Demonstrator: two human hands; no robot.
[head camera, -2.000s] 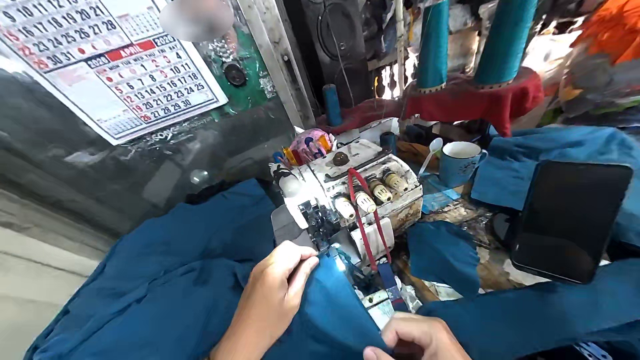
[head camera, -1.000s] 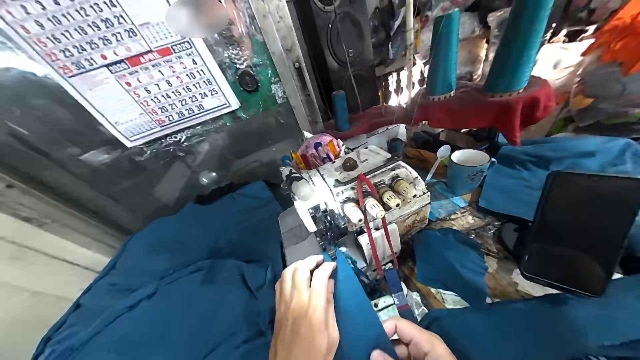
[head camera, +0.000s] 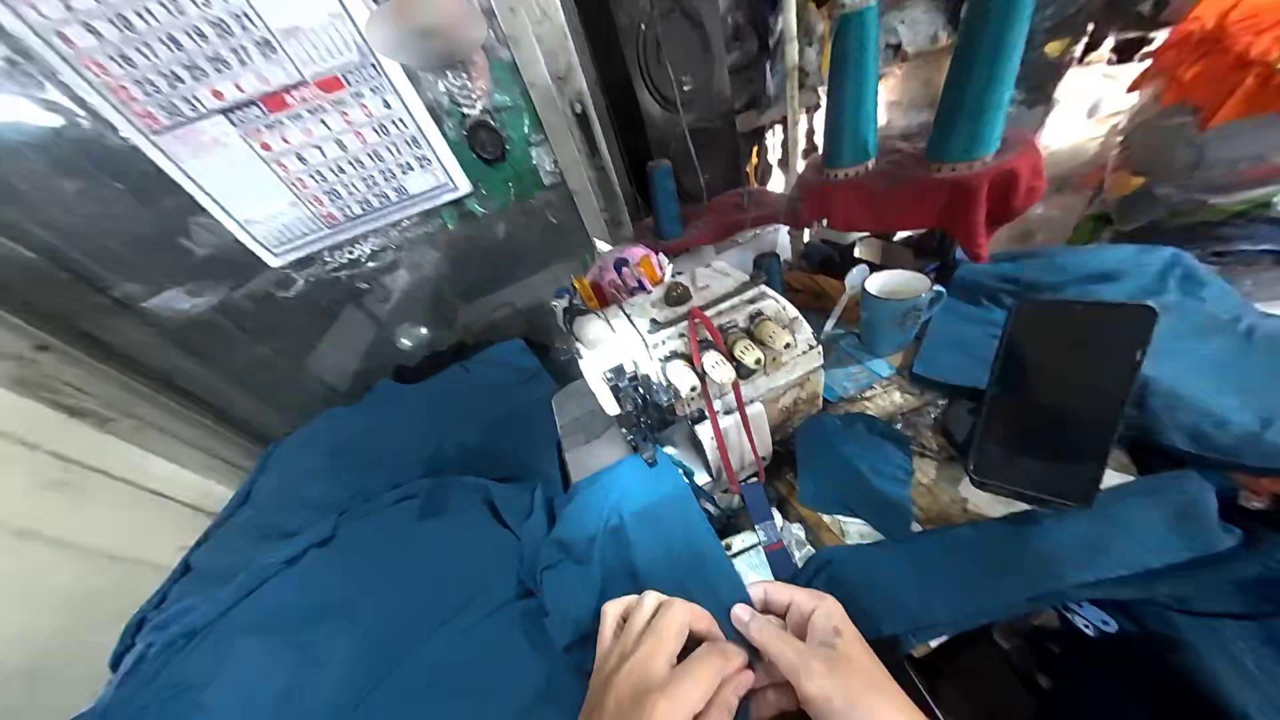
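A white serger sewing machine (head camera: 700, 350) with several tension dials stands at the centre, a red cord looped over its front. Blue fabric (head camera: 640, 540) runs from under its presser foot toward me. Near the bottom edge my left hand (head camera: 665, 655) pinches this cloth close to its right edge. Just beside it, my right hand (head camera: 815, 650) grips the same edge between thumb and fingers. The fingertips of both hands nearly touch. A large heap of the blue cloth (head camera: 380, 560) lies to the left of the machine.
Right of the machine are a blue mug (head camera: 895, 315), a white spoon (head camera: 848, 295), a black smartphone (head camera: 1062, 400) and a fabric scrap (head camera: 855, 470). Teal thread cones (head camera: 852, 90) stand on a red cloth (head camera: 920, 205) behind. A calendar (head camera: 300, 130) hangs at the upper left.
My left hand has moved from beside the presser foot down toward me, along the cloth, and is now next to my right hand. More of the fabric between foot and hands is uncovered.
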